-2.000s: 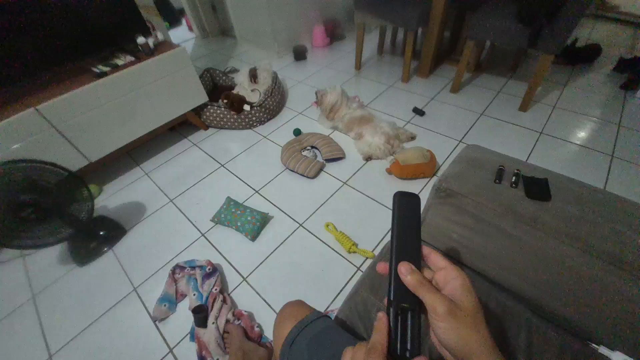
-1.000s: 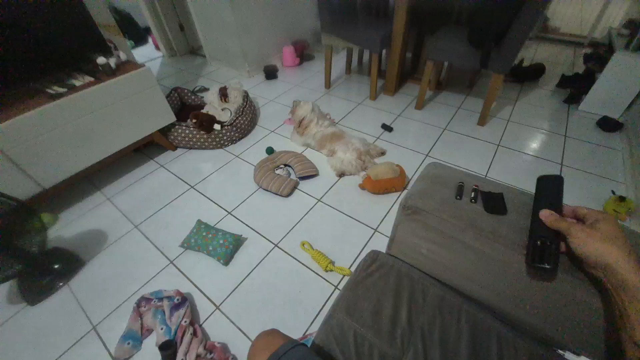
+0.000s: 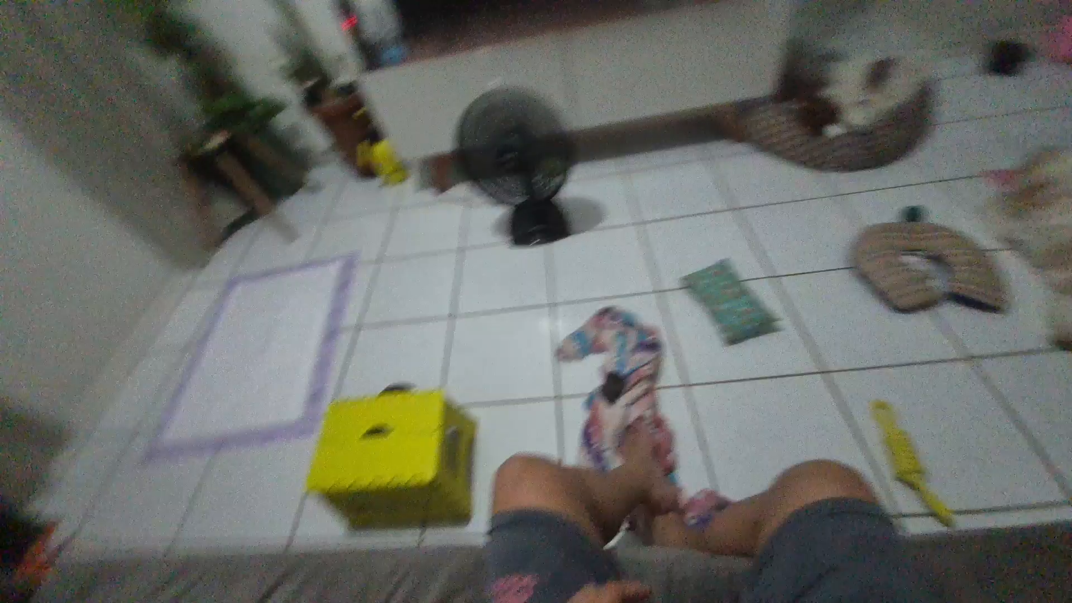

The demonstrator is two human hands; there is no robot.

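Note:
A small part of a hand, apparently my left hand [image 3: 610, 593], shows at the bottom edge by my left thigh; most of it is cut off, and whether it holds anything is hidden. My right hand is outside the view. Past my knees, a patterned cloth [image 3: 624, 360] lies crumpled on the floor by my feet. To its left stands a yellow folding step stool [image 3: 385, 444]. A green patterned small pillow [image 3: 731, 303] and a yellow rope toy [image 3: 904, 456] lie to the right. The picture is blurred.
A black fan [image 3: 517, 151] stands before the low cabinet [image 3: 586, 75]. A purple-edged pad [image 3: 260, 352] lies at left, near potted plants [image 3: 243, 109]. At right are a striped ring cushion [image 3: 892, 260], a pet bed [image 3: 846, 151] and a light-furred dog [image 3: 1043, 209].
The view has swung far to the left and down. My right hand, which held a black remote control a second ago, has left the view along with the remote.

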